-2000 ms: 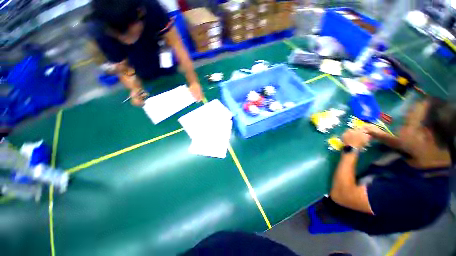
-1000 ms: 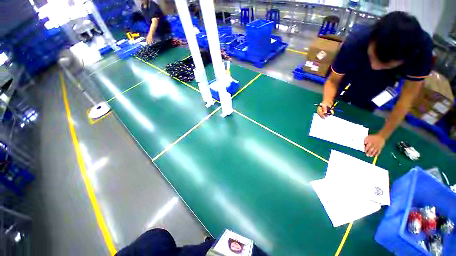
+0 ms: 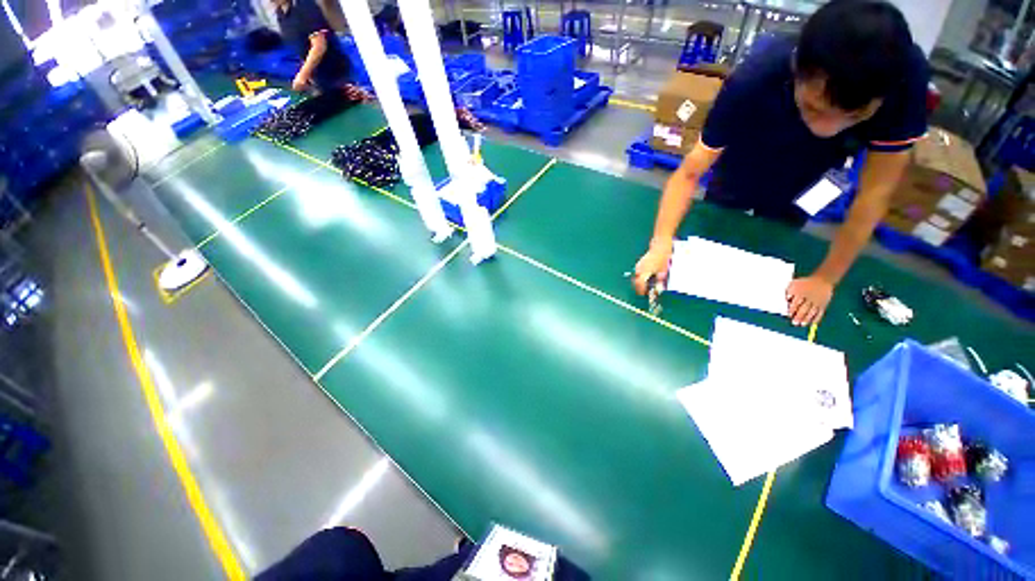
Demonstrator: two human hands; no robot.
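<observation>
Neither of my hands is in the picture. Loose white paper sheets point(image 3: 772, 392) lie overlapping on the green bench, one with a small dark print near its right side. Another white sheet point(image 3: 730, 276) lies behind them, in front of a co-worker leaning over the bench. The co-worker's one hand rests on the sheet's right corner; the other is at its left edge with a small patterned thing, perhaps a pen point(image 3: 655, 297), at the fingers. An ID badge point(image 3: 513, 558) shows at the bottom edge, on my front.
A light-blue bin point(image 3: 868, 454) with red, white and black pieces stands at the right. A small dark-and-white bundle point(image 3: 885, 304) lies behind it. White posts point(image 3: 437, 170) and a blue box point(image 3: 471, 195) stand mid-bench. Dark cables point(image 3: 369, 162) and another person are farther off. Cardboard boxes stand behind the co-worker.
The view has swung from the bin side toward the bench's length. The co-worker's writing hand has come down beside the sheet's left edge, and the pen no longer points up.
</observation>
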